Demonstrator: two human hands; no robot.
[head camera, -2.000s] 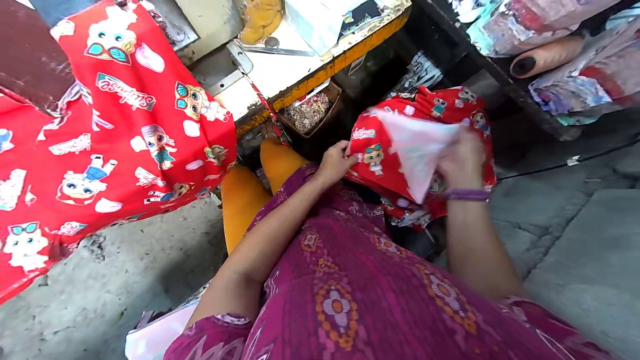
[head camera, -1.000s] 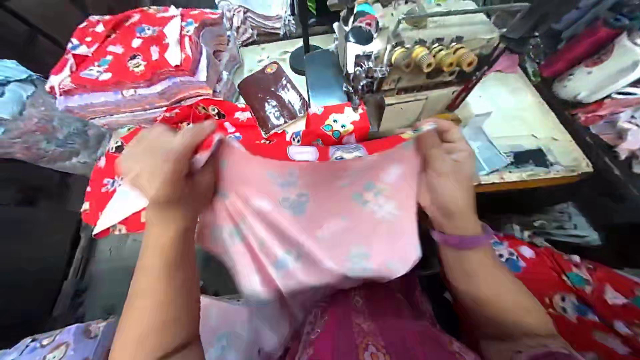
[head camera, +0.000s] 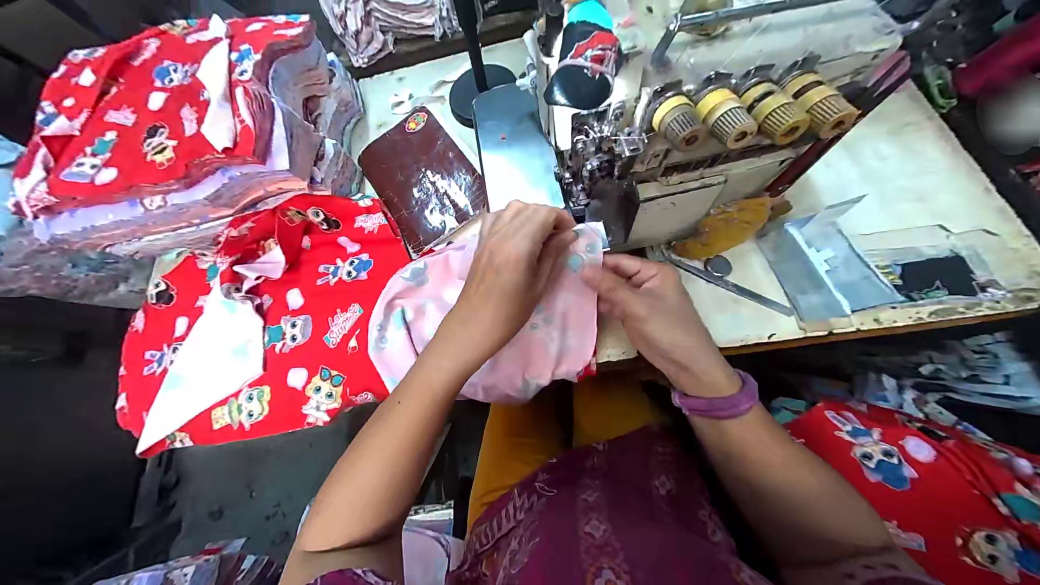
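Observation:
A pink printed fabric piece (head camera: 520, 349) lies at the table's front edge, just before the overlock sewing machine (head camera: 601, 154). My left hand (head camera: 520, 260) presses on its upper part, fingers bent near the machine's presser area. Thumb and fingers of my right hand (head camera: 650, 309) pinch the fabric's right edge close to a small white corner. Red printed fabric (head camera: 325, 301) spreads to the left, partly beneath the pink piece, with a white underside corner folded over. The needle and presser foot cannot be made out clearly.
A stack of folded red and pale fabric (head camera: 162, 122) stands at the back left. Thread tension dials (head camera: 760, 110) face me on the machine. Metal tweezers (head camera: 731, 284) and a clear plastic packet (head camera: 837, 260) lie right. More red fabric (head camera: 886, 471) hangs low at right.
The pink fabric, stretched between my raised hands a second ago, now lies at the machine with both hands close together on it. The view has swung from the lap to the table since the earliest frame.

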